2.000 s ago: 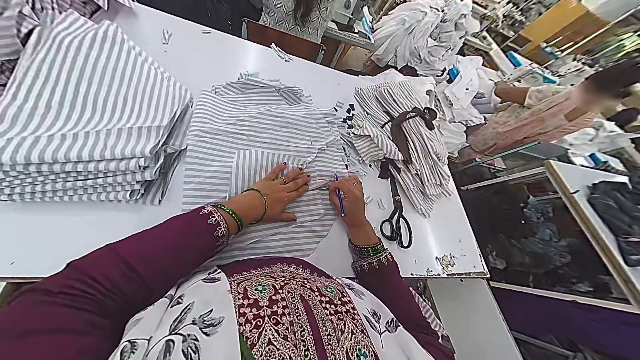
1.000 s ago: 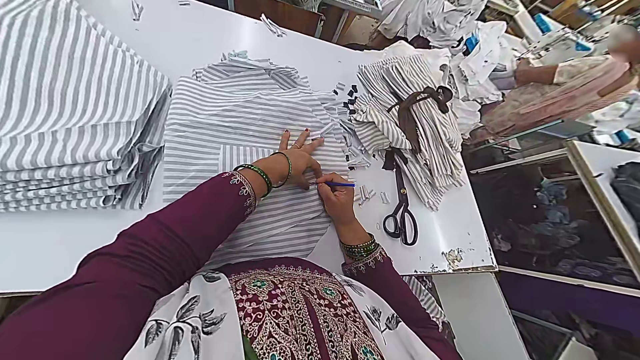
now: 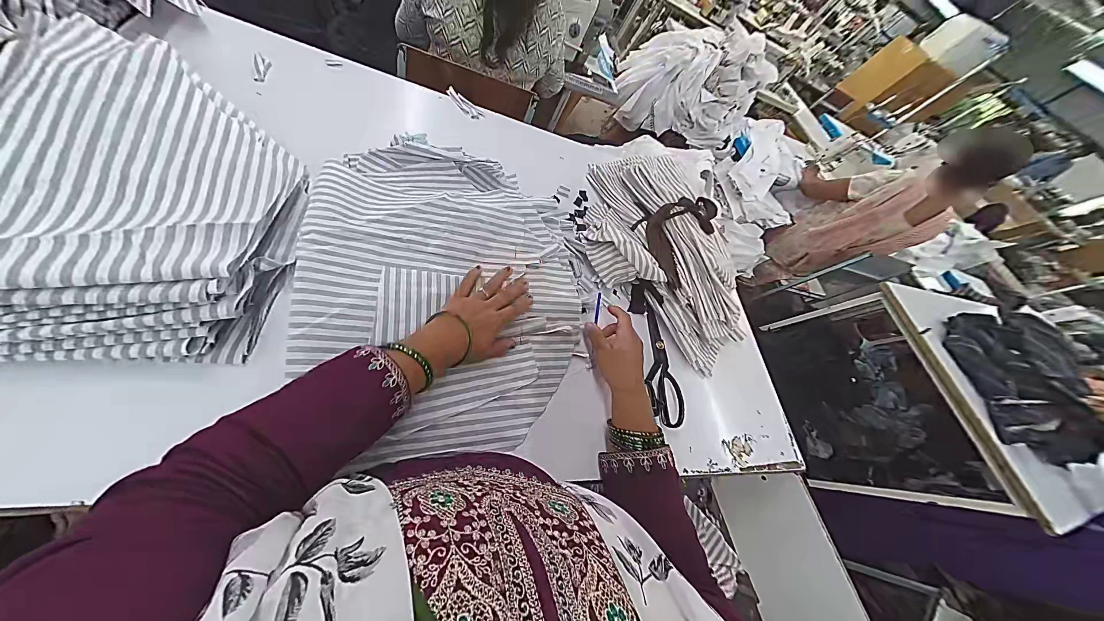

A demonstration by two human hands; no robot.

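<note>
My left hand [image 3: 487,315] lies flat, fingers spread, on a grey-and-white striped garment piece [image 3: 414,224] with a striped pocket-like patch under the fingers. My right hand [image 3: 617,345] is just off the garment's right edge, with a blue pen [image 3: 599,309] upright between thumb and fingers. Right of that hand lie black-handled scissors [image 3: 662,371], their blades partly under dark cloth. Beyond them is a bundle of striped pieces [image 3: 699,285] tied with a dark brown strip [image 3: 666,241]. Small dark and white tags [image 3: 580,211] are scattered between garment and bundle.
A tall stack of folded striped fabric [image 3: 129,198] stands at the left of the white table [image 3: 155,431]. Fabric scraps [image 3: 464,103] lie near the far edge. One person sits beyond the table; another [image 3: 871,224] is at the right by heaps of white cloth [image 3: 690,82].
My right hand has moved right, off the garment, with the pen now pointing away from me. My left hand has flattened on the cloth with its fingers spread.
</note>
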